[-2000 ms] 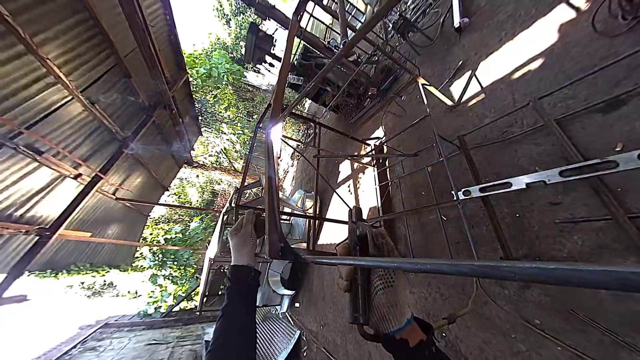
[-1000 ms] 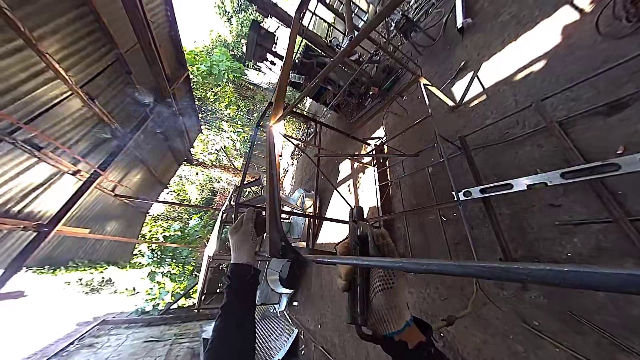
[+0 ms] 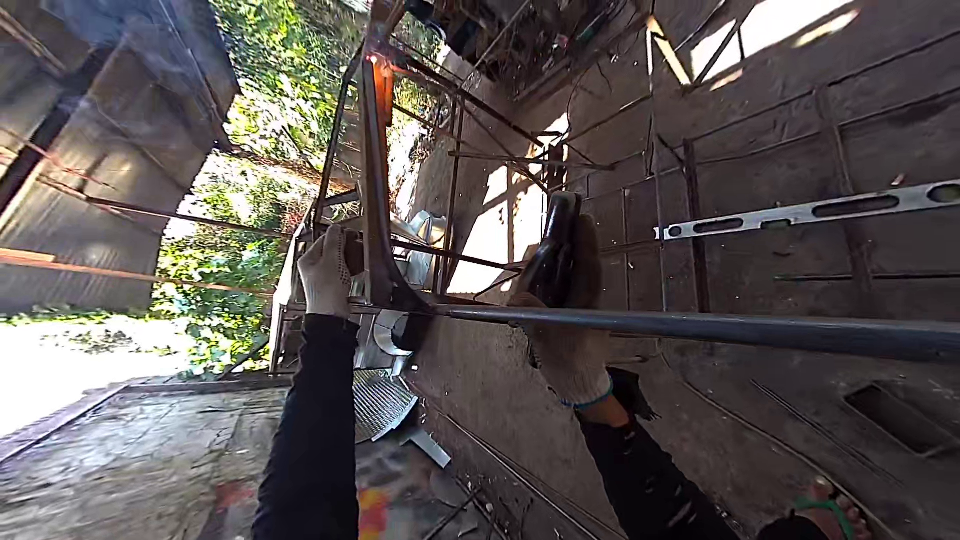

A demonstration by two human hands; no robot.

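Observation:
My left hand (image 3: 326, 271), in a pale work glove, grips the metal frame (image 3: 377, 180) at its lower left corner, beside a dark upright bar. Near the top of that bar a stretch of metal glows orange (image 3: 382, 86). My right hand (image 3: 574, 345), gloved too, is closed around a black-handled tool (image 3: 553, 251), apparently a welding electrode holder, held upright. Its fingers are partly hidden behind the long dark metal tube (image 3: 697, 328), which runs from the frame's corner to the right edge. Any rod in the tool is too faint to tell.
A silver spirit level (image 3: 810, 215) lies across thin metal bars at the right. Perforated sheet metal (image 3: 381, 405) lies below the frame. Scrap and cables clutter the top. A sandaled foot (image 3: 825, 510) shows at lower right, and corrugated sheeting (image 3: 90, 187) stands at left.
The bright arc on the frame has gone out, leaving an orange glow. My right hand and the black tool have changed angle. The view has shifted somewhat.

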